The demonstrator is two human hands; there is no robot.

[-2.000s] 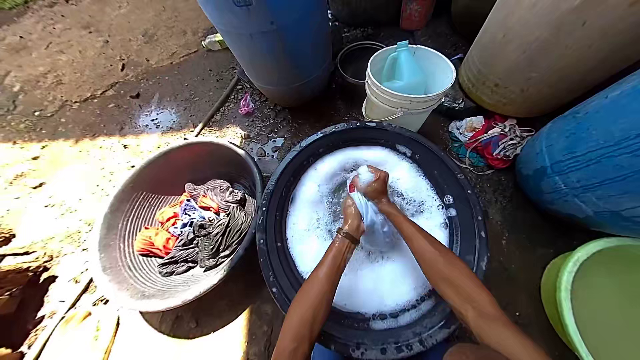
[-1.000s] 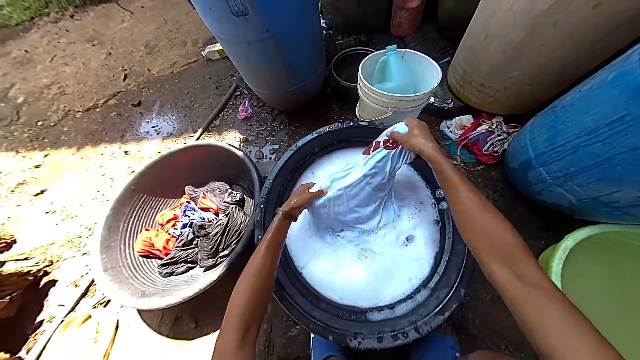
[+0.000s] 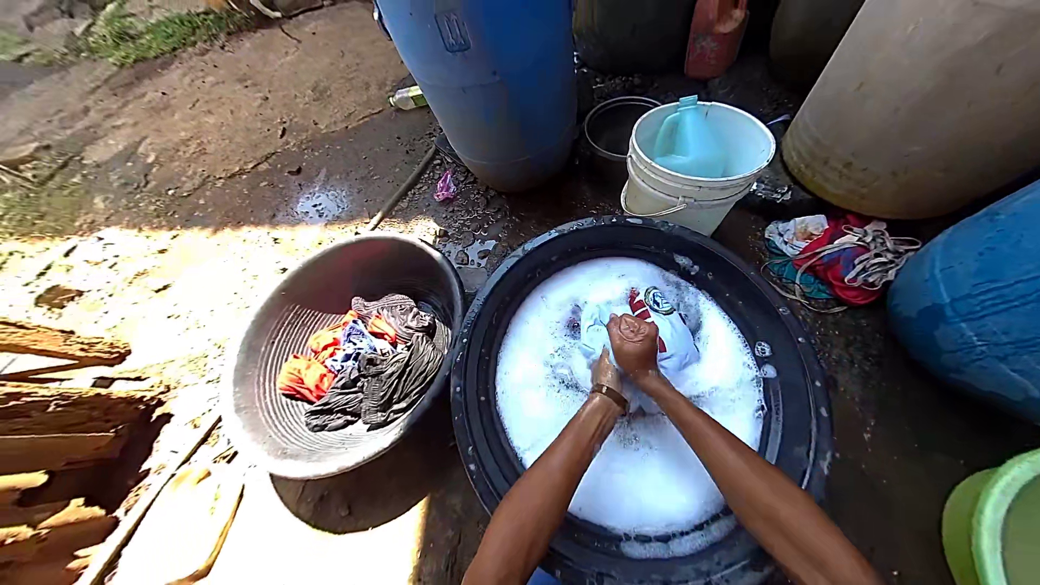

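Observation:
A large black tub (image 3: 792,390) holds foamy white suds (image 3: 536,390). In its middle lies a wet white cloth garment (image 3: 681,345) with red marks and a round emblem, partly under foam. My right hand (image 3: 634,343) is a closed fist on the garment. Against it, lower and to the left, my left hand (image 3: 605,372) grips the same cloth, with a bracelet on the wrist; its fingers are partly hidden. To the left stands a grey basin (image 3: 272,422) with dark, orange and blue-white clothes (image 3: 374,366) in it.
Behind the tub stand a white bucket (image 3: 678,199) with a light blue plastic jug (image 3: 691,146) in it and a blue barrel (image 3: 496,89). On the right are a cloth pile (image 3: 849,256), a blue drum (image 3: 975,301) and a green bucket (image 3: 983,512). Broken wood (image 3: 65,414) lies at left.
A second ago my hands held the garment spread and raised over the suds; now they are together, low at the foam, with the cloth bunched.

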